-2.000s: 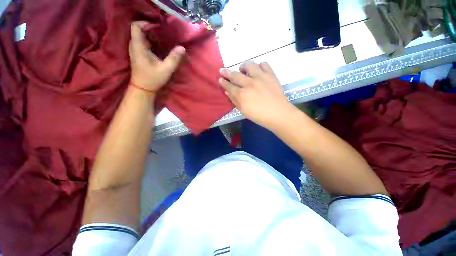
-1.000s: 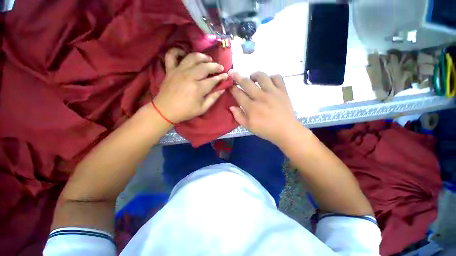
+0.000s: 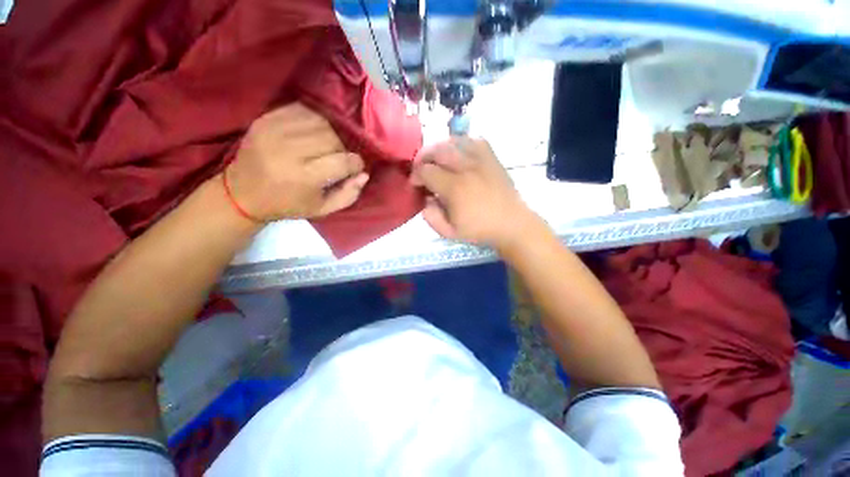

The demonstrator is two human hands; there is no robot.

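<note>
The dark red garment piece point(image 3: 200, 79) is gathered over the left of the table and runs up to the needle area, where it looks pink under the lamp. My left hand point(image 3: 294, 168) holds a fold of it with curled fingers, left of the needle. My right hand point(image 3: 471, 191) pinches the right edge of the cloth just below the needle area. A pointed corner of the cloth point(image 3: 349, 224) lies at the table's front edge between my hands. The presser foot and needle point(image 3: 424, 91) are small and blurred at the cloth's upper edge.
The white sewing machine with a blue stripe point(image 3: 652, 23) spans the top right. A black smartphone point(image 3: 584, 121) lies right of the needle, then a small tan square point(image 3: 621, 197), heaped tan strips point(image 3: 704, 163) and green and yellow scissors handles point(image 3: 792, 166). Dark red garments point(image 3: 699, 335) lie below the table edge.
My left hand has moved left, away from my right hand, and its fingers have curled on the cloth. More of the machine shows, as the view has shifted.
</note>
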